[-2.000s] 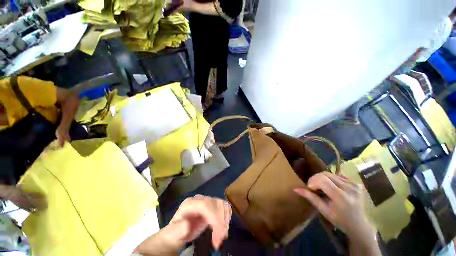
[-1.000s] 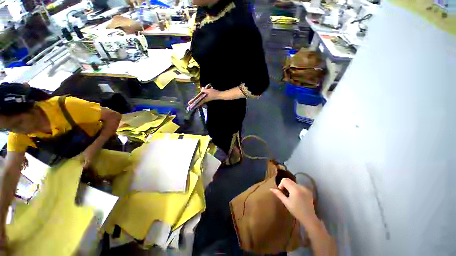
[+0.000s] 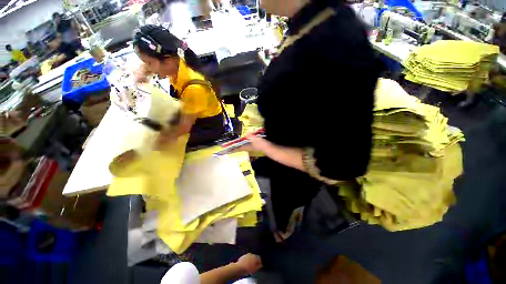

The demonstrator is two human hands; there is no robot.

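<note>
A brown piece [image 3: 347,270], which looks like part of the brown bag, is cut off by the bottom edge, right of centre. My left hand [image 3: 249,263] is at the bottom centre with its forearm coming in from the left. It is small and partly blurred, its fingers look curled, and I cannot tell if they hold anything. It is apart from the brown piece. My right hand is not in view. The bag's opening and handles are not visible.
A person in black [image 3: 319,94] stands close ahead, holding a flat item. Another, in yellow [image 3: 200,100], sits handling yellow panels. Stacked yellow panels [image 3: 410,194] stand right. A white tabletop [image 3: 97,161] and blue crates [image 3: 52,244] are left.
The view has swung up and left. The bag has dropped almost out of the picture. My right hand has left view, and my left hand is back at the bottom edge.
</note>
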